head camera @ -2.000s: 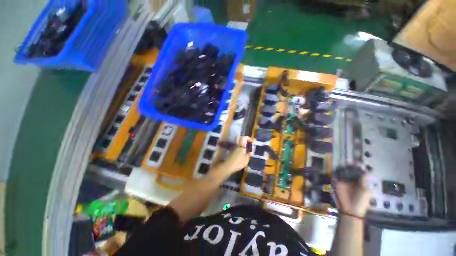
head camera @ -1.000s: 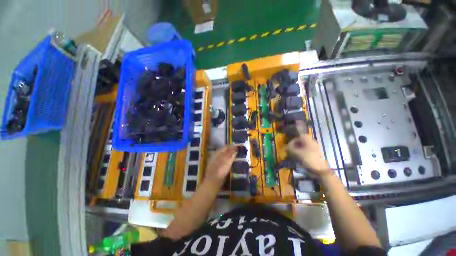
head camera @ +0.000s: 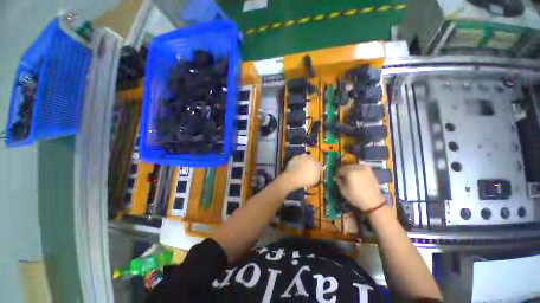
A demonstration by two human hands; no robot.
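My left hand is over the left socket row of the orange tray, fingers curled beside the green connector strip. My right hand is just right of the same strip, fingertips close to it. Any lead or plug between the fingers of either hand is too small and blurred to tell. Black adapters sit in rows along both sides of this tray, with thin black leads lying inward. My hands hide part of both rows and of the strip.
A blue basket heaped with black adapters sits across the tray at left, whose visible sockets are empty. Another blue basket is at far left. A perforated metal plate is at right. A green bottle lies at lower left.
My left hand has moved from the left adapter row inward toward the green strip. My right hand has come from the right side to the strip. The view has shifted.
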